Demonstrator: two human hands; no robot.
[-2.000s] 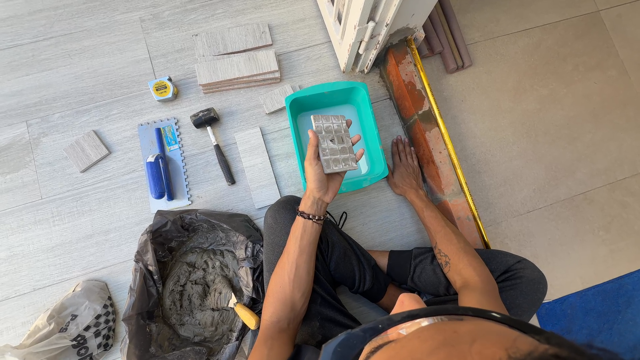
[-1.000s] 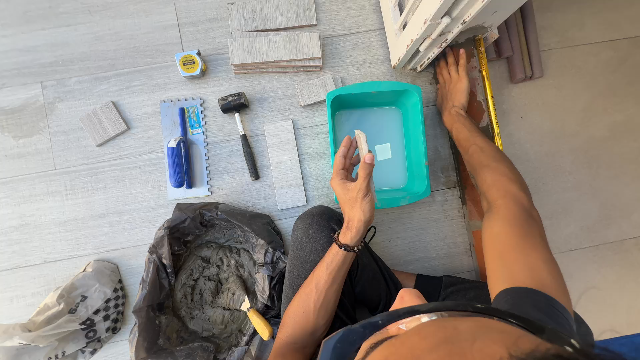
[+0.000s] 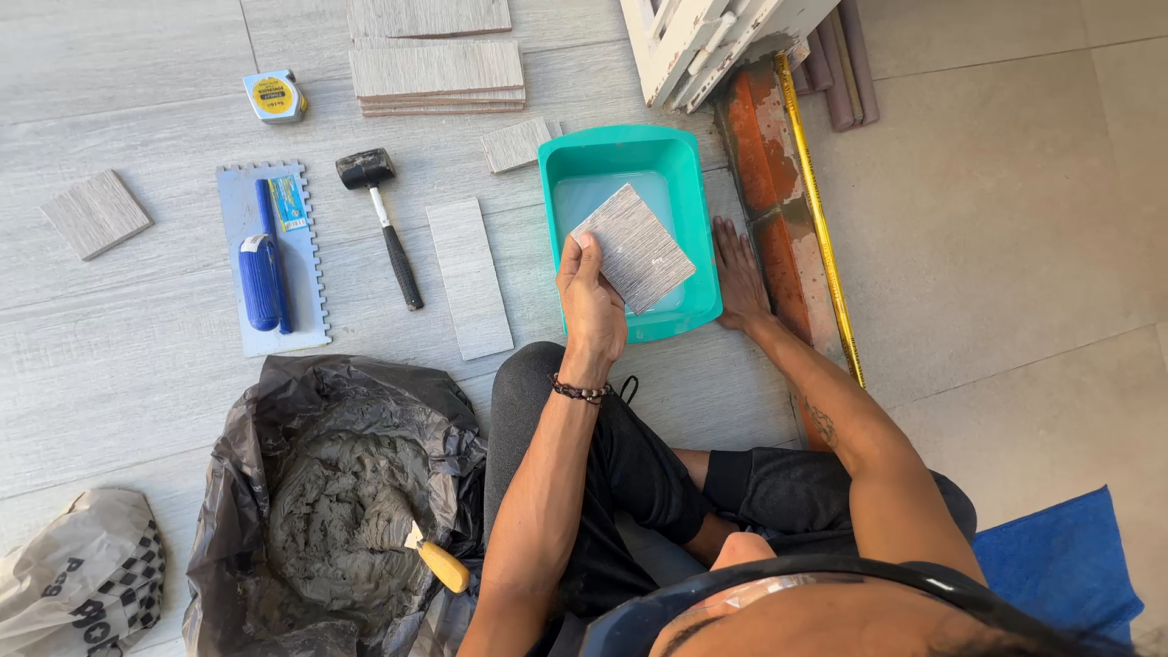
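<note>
My left hand grips one corner of a small grey wood-look tile, its textured face up, over a teal plastic basin of cloudy water. My right hand rests on the floor between the basin and the exposed brick strip, holding nothing; its fingers point toward the door frame. Along that strip lies a yellow metal straightedge or tape. In front of my left knee, a black plastic bag holds grey mortar, with a wooden-handled trowel stuck in it.
Left of the basin lie a narrow tile, a rubber mallet, a notched trowel, a tape measure and stacked tile strips. A white door frame stands beyond the brick. A blue cloth is at right.
The tile in my left hand, seen from its ribbed back and then edge-on, now shows its textured face. My right hand has come back from beside the door frame to the floor by the basin.
</note>
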